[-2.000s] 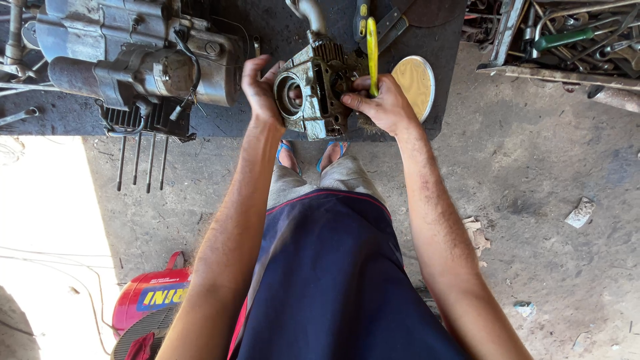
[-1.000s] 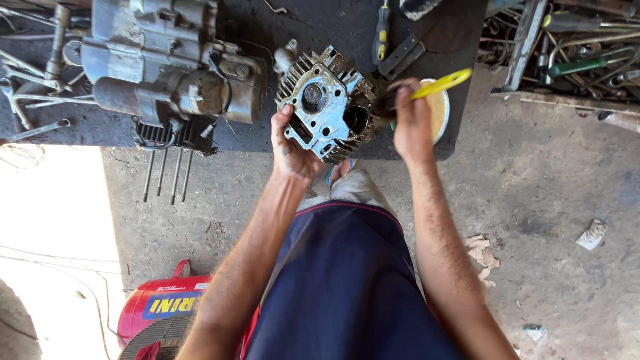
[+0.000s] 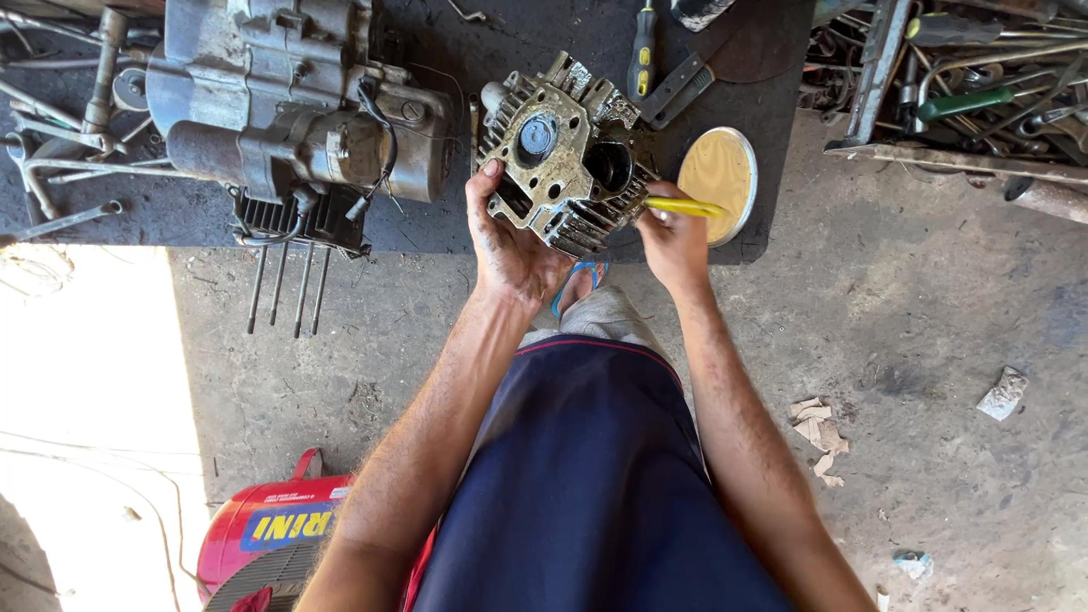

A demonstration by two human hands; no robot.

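Note:
My left hand (image 3: 518,255) holds a finned engine cylinder head (image 3: 557,161) from below, its thumb on the lower left edge of the flat face. The metal looks wet and greasy. My right hand (image 3: 676,242) grips a brush with a yellow handle (image 3: 684,206) at the head's right side; the bristle end is hidden. A round shallow container of tan liquid (image 3: 718,183) lies just beyond that hand, on the dark bench top. Left of the head sits a motorcycle engine (image 3: 297,110) with several long studs (image 3: 302,289) projecting over the bench edge.
A screwdriver (image 3: 643,55) and a utility knife (image 3: 677,92) lie behind the head. Wrenches (image 3: 68,217) are heaped at the bench's left. A metal tool tray (image 3: 943,155) stands at the upper right. A red air compressor tank (image 3: 255,518) is on the floor, lower left.
The cylinder head has been turned from nearly edge-on so its flat face shows. Since one second ago, my right hand has brought the brush from over the container to the head's right side.

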